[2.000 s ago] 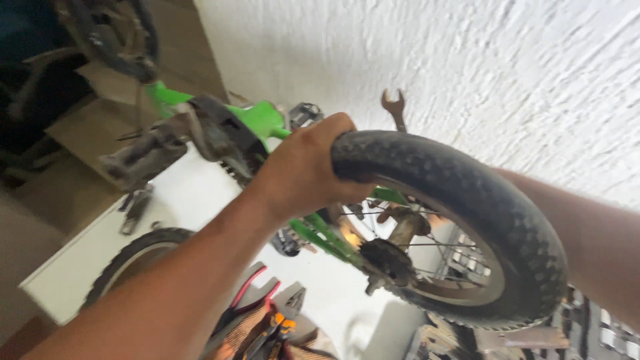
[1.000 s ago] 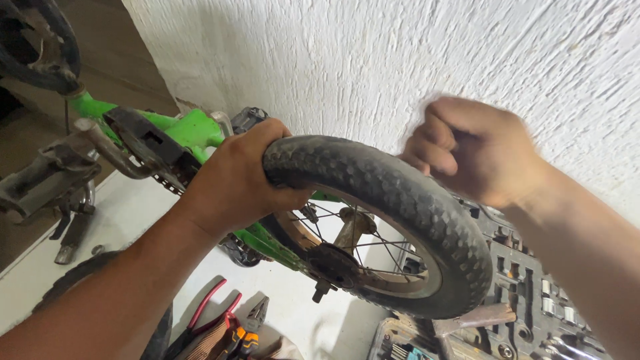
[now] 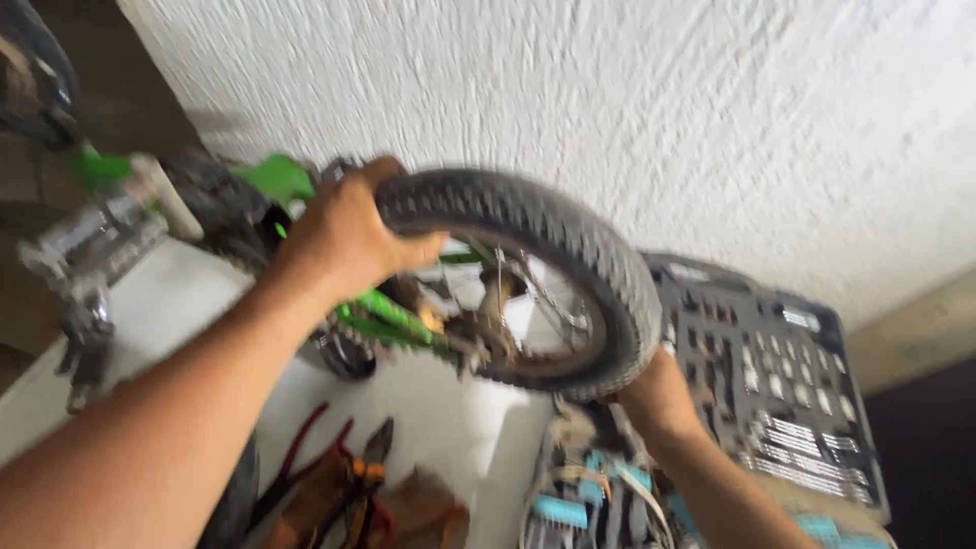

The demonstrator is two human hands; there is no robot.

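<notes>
A bicycle wheel with a knobby black tyre (image 3: pixel 534 206) is at the centre, at the end of a green bicycle frame (image 3: pixel 381 319). My left hand (image 3: pixel 354 229) grips the tyre at its upper left, thumb over the inner side by the rim. My right hand (image 3: pixel 652 393) is at the tyre's lower right; its fingers are mostly hidden behind the tyre, so its hold cannot be told. A rusty hub with a sprocket (image 3: pixel 488 335) sits inside the spokes. A pedal (image 3: pixel 347 354) shows below the frame.
Pliers with orange-and-black handles (image 3: pixel 370 469) and a red-handled tool (image 3: pixel 305 450) lie on the white table (image 3: pixel 427 412). At the right is an open socket set case (image 3: pixel 762 358), with more tools below it. A textured white wall (image 3: pixel 572 91) rises behind.
My right hand was raised beside the wall above the wheel one second ago; it has come down to the tyre's lower right. My left hand has stayed on the tyre.
</notes>
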